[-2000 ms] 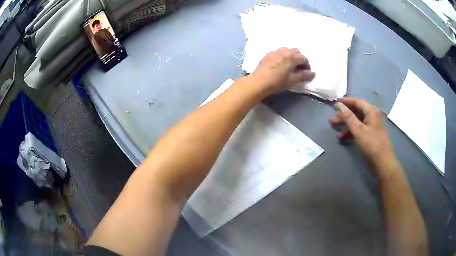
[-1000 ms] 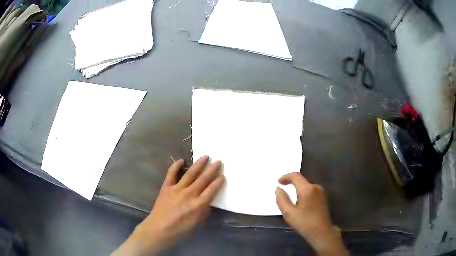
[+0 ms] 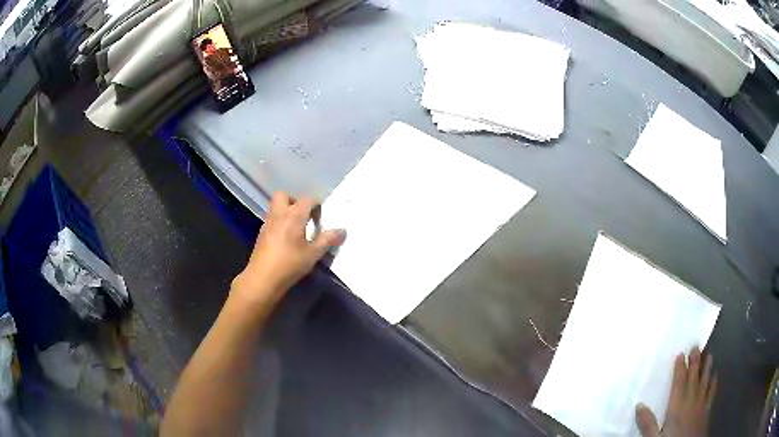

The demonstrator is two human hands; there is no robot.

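Observation:
A white sheet, possibly the pressing template [image 3: 427,213], lies flat on the grey table near its front edge. My left hand [image 3: 295,239] is at its left edge, thumb and fingers curled around that edge. A white cloth piece [image 3: 628,341] lies flat to the right, with loose threads on its left side. My right hand [image 3: 688,397] rests on its lower right part, fingers spread, partly cut off by the bottom of the picture.
A stack of unpressed pieces [image 3: 495,81] with frayed edges is at the far side. Pressed pieces [image 3: 688,171] lie at the right. A lit mobile phone [image 3: 222,67] leans on fabric bundles [image 3: 154,60] at far left. A blue crate [image 3: 51,213] and white tub [image 3: 700,47] are beyond the table.
The view has swung left, so the iron and snips are out of it. My left hand has left the cloth piece for the left sheet. My right hand remains at the cloth, now flatter.

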